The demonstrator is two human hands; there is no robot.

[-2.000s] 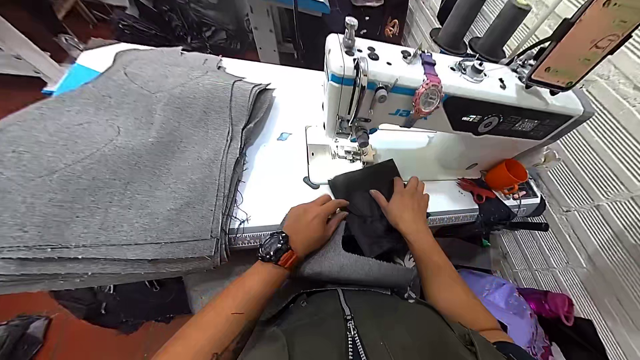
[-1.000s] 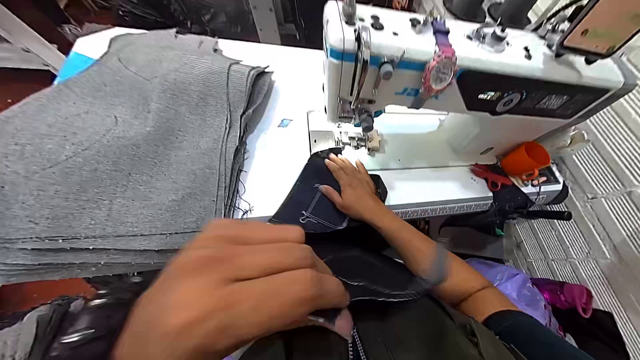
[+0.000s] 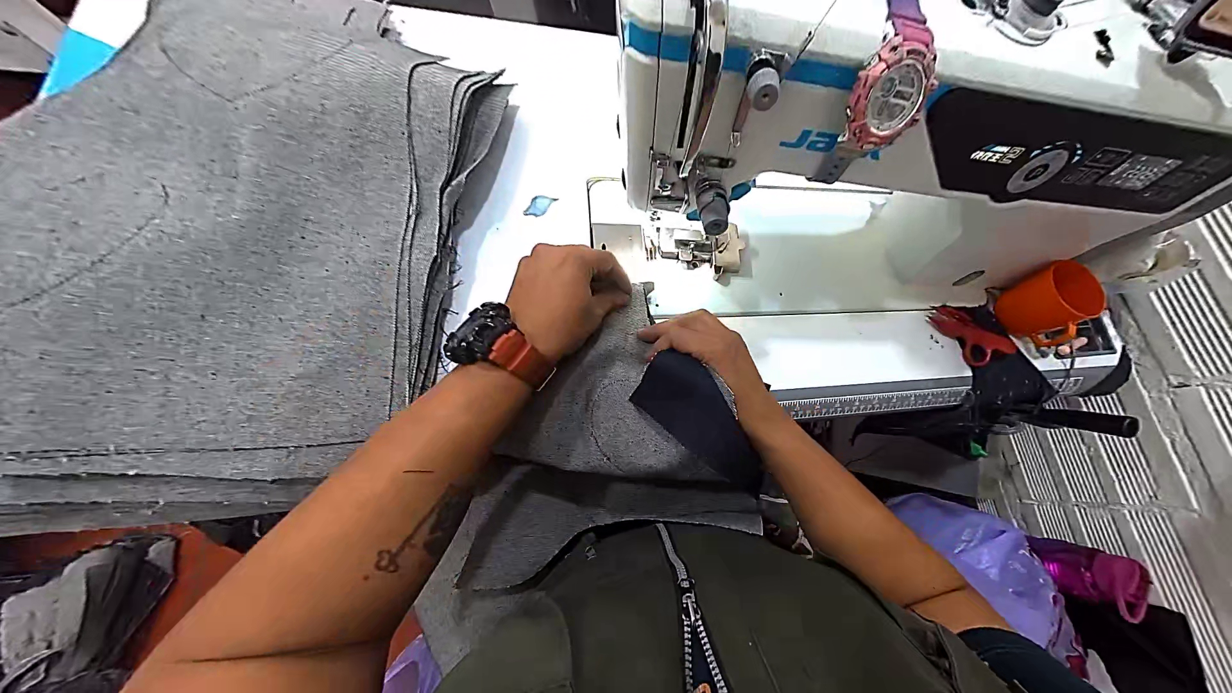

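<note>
A grey fabric piece (image 3: 616, 423) lies over the table's front edge and hangs into the lap, its upper corner just in front of the presser foot (image 3: 688, 245) of the white sewing machine (image 3: 799, 106). My left hand (image 3: 568, 298), with a black and red watch at the wrist, pinches that piece's upper left edge. At its right edge my right hand (image 3: 707, 351) grips the cloth, where a dark navy flap (image 3: 698, 414) is folded over the grey. The fingertips of my right hand are partly hidden against the fabric.
A tall stack of grey cut fabric (image 3: 221, 241) covers the table's left side. A pink wristwatch (image 3: 895, 96) hangs on the machine. Right of the machine bed are an orange cup (image 3: 1049, 300) and red-handled scissors (image 3: 972, 337). A measuring tape strip (image 3: 876, 402) runs along the front edge.
My left hand has moved from low in the foreground up to the cloth by the presser foot. The dark side lay upward under my right hand; mostly grey cloth shows now.
</note>
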